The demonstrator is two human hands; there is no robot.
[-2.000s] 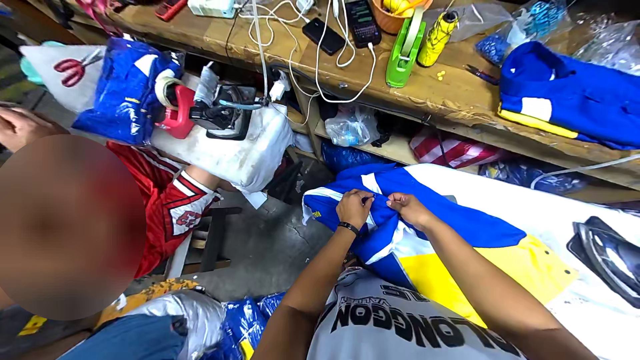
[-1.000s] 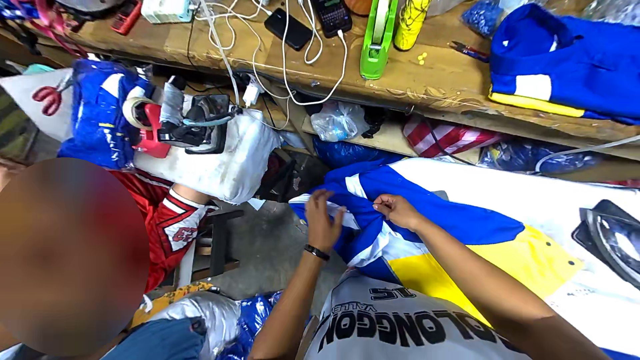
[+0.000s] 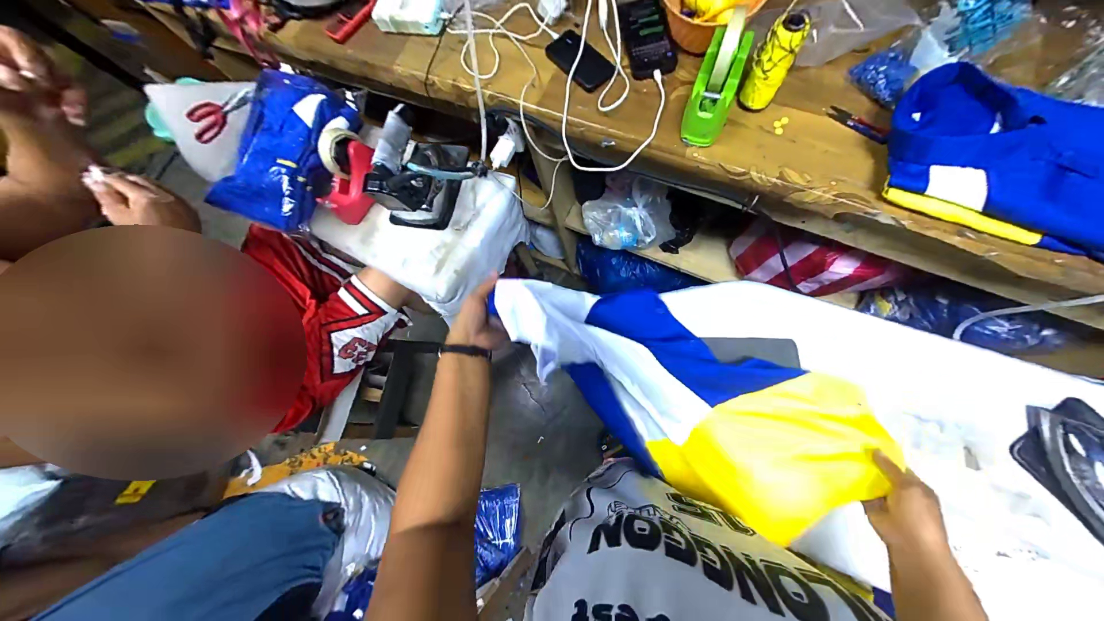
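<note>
A blue, white and yellow fabric garment [image 3: 776, 431] is stretched between my hands, partly above a white-covered board [image 3: 975, 414]. My left hand [image 3: 477, 319] grips its white and blue end at the left, beside the padded white surface that holds an iron. My right hand [image 3: 906, 500] is closed on the yellow end at the lower right. Under the garment a grey flat patch shows on the board. At the board's right edge rests a dark clothes iron [image 3: 1069, 457], cut off by the frame.
A wooden workbench [image 3: 811, 181] carries a green tape dispenser [image 3: 711, 86], yellow thread cone [image 3: 774, 60], phone [image 3: 580, 60], cables and a folded blue garment [image 3: 992, 155]. Another iron [image 3: 427, 185] and red tape dispenser [image 3: 349, 181] stand at left. A person in red shorts [image 3: 293, 319] sits nearby.
My hands have moved apart, the left one leftward and the right one to the yellow end. The garment, earlier lying bunched across the board, is now lifted and stretched.
</note>
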